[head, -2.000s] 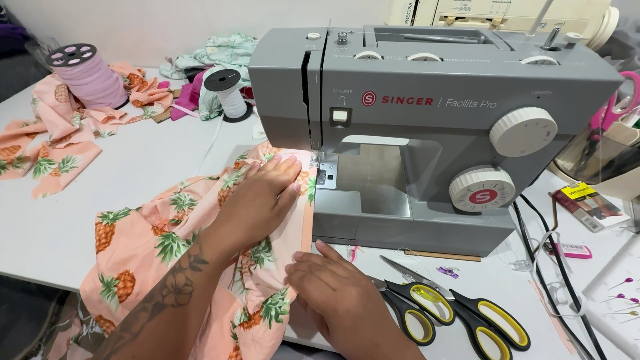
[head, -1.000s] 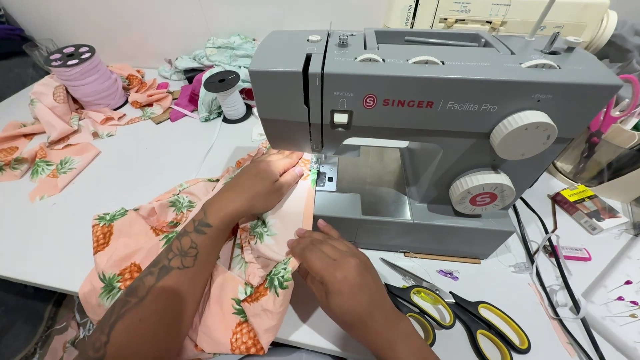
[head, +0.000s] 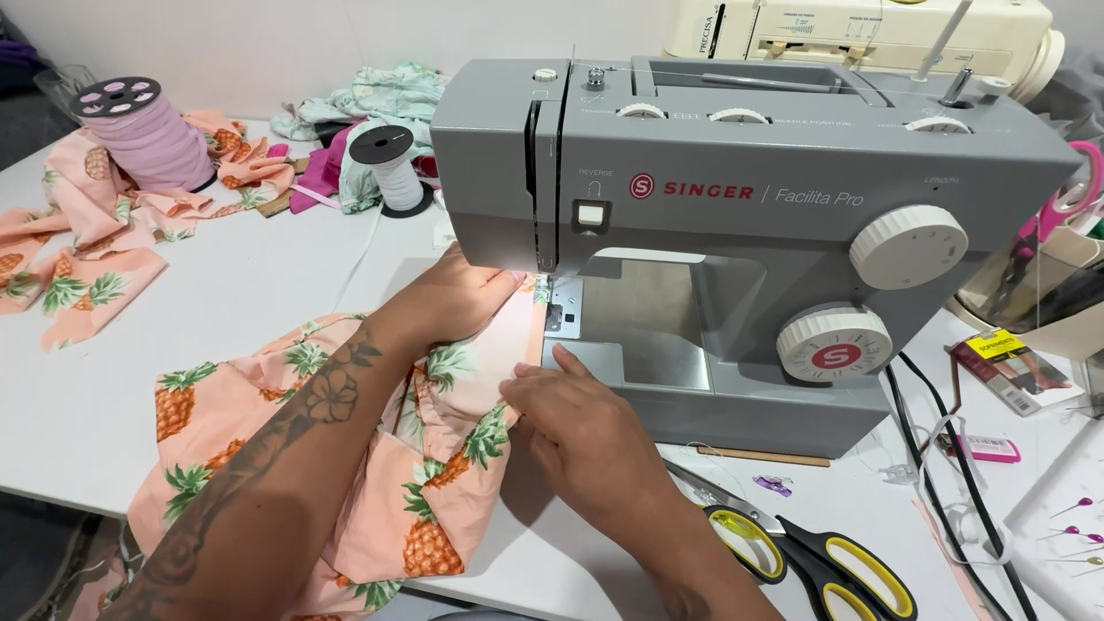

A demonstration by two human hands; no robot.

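Observation:
Pink pineapple-print fabric (head: pixel 379 483) spreads from beneath the needle area of the grey Singer sewing machine (head: pixel 742 164) down over the table's front edge. My left hand (head: pixel 470 297) lies flat on the cloth just left of the presser foot (head: pixel 543 289), its fingertips partly hidden by the machine head. The fabric's straight edge runs along the right side, with my right hand (head: pixel 561 414) pinching it between thumb and fingers, nearer to me. A metal needle plate (head: pixel 565 309) shows right of the foot.
Black-and-yellow scissors (head: pixel 802 552) lie at the front right, beside cables (head: pixel 957 483) and a pin tray (head: pixel 1069 509). Spools of lilac (head: pixel 151 138) and white elastic (head: pixel 398 181) stand behind left, near fabric scraps (head: pixel 86 250). Another sewing machine (head: pixel 862 39) is behind.
My left hand has moved away from me, toward the far side of the presser foot. The cloth under it has shifted slightly the same way.

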